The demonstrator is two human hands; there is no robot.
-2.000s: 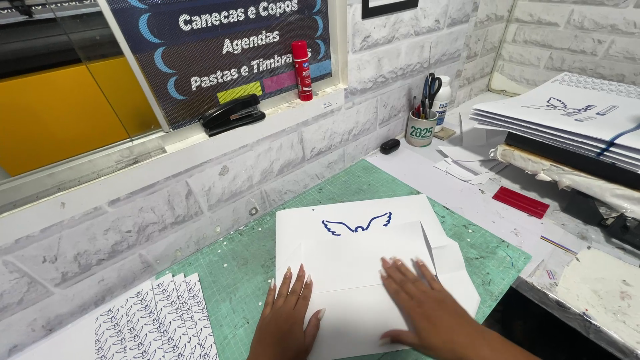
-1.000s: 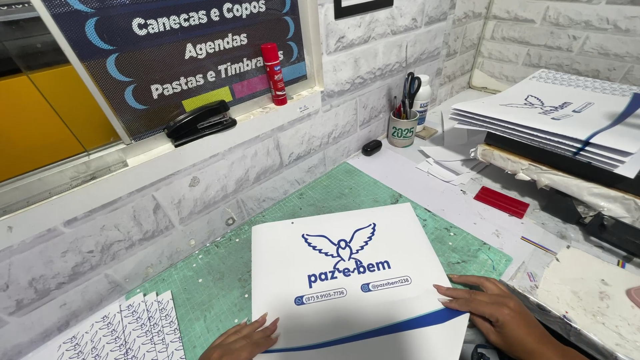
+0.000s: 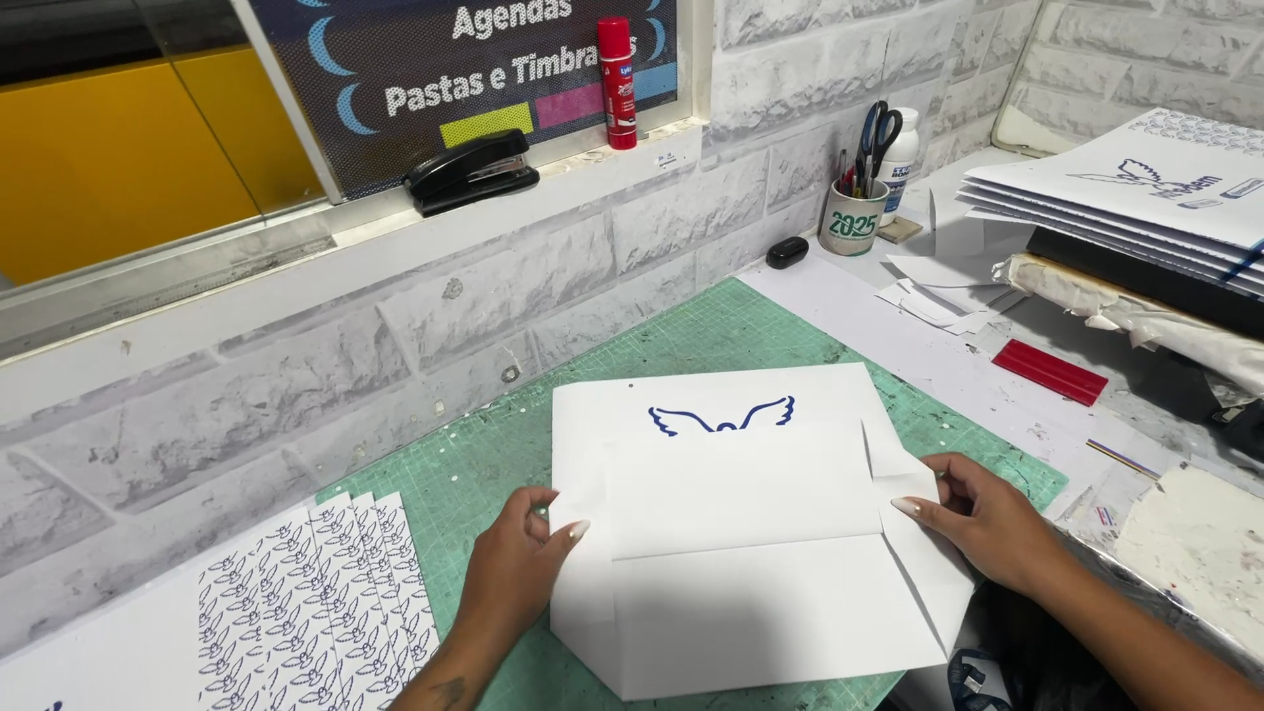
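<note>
A white paper folder or bag with folded flaps (image 3: 746,612) lies over the green cutting mat (image 3: 474,434), its upper panel printed with blue wings and its lower corners slanted. Its left edge is pinched between the thumb and fingers of my left hand (image 3: 513,563). My right hand (image 3: 992,518) grips the folded flap at the right edge, thumb on top. Part of the printed design is hidden under the folded panel.
Patterned sheets (image 3: 296,602) overlap at lower left. A red squeegee-like card (image 3: 1050,372), paper scraps (image 3: 938,296), a cup of pens and scissors (image 3: 853,219) and stacked printed folders (image 3: 1126,207) are at right. A stapler (image 3: 472,173) and glue stick (image 3: 617,84) stand on the ledge.
One second ago the printed bird side faced up; now the folded side shows. Both hands have moved up along the side edges. The view has shifted.
</note>
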